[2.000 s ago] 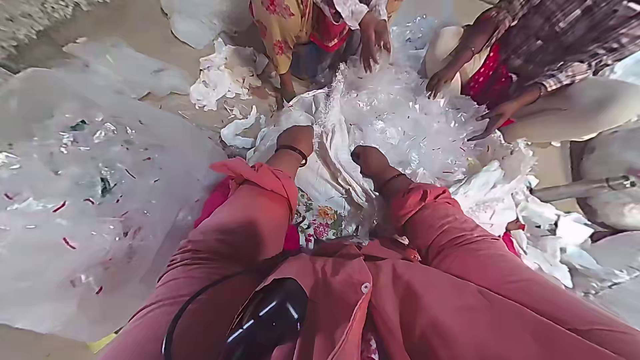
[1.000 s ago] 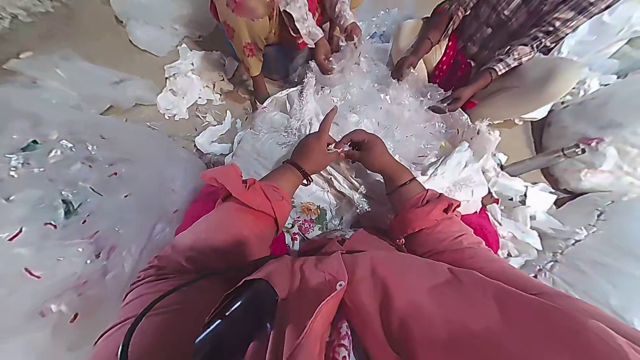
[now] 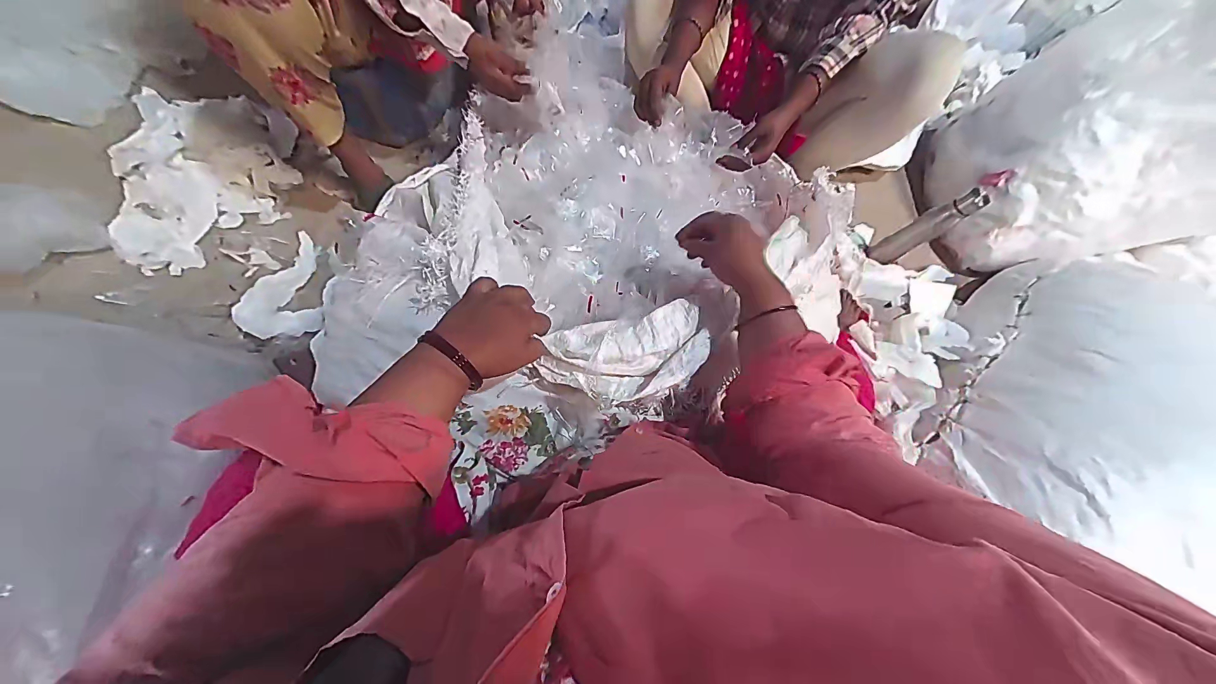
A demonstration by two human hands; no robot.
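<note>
A heap of clear plastic scraps (image 3: pixel 608 209) with small red bits lies on a white woven plastic sheet (image 3: pixel 627 351) in front of me. My left hand (image 3: pixel 496 326) is closed on the near left part of this sheet, knuckles up. Over the right side of the heap is my right hand (image 3: pixel 727 249), its fingers curled down; whether something small is between them cannot be told. A floral cloth (image 3: pixel 508 442) shows below the sheet, between my forearms.
Two people sit across the heap, one person's hand (image 3: pixel 499 68) at upper left, another's hand (image 3: pixel 769 138) at upper right. Large white sacks (image 3: pixel 1092 380) stand at right, near a metal pipe (image 3: pixel 931 226). Torn white scraps (image 3: pixel 166 190) lie on the ground at left.
My hands were together over the sheet one second ago; now they are apart, the left on the sheet and the right out over the heap.
</note>
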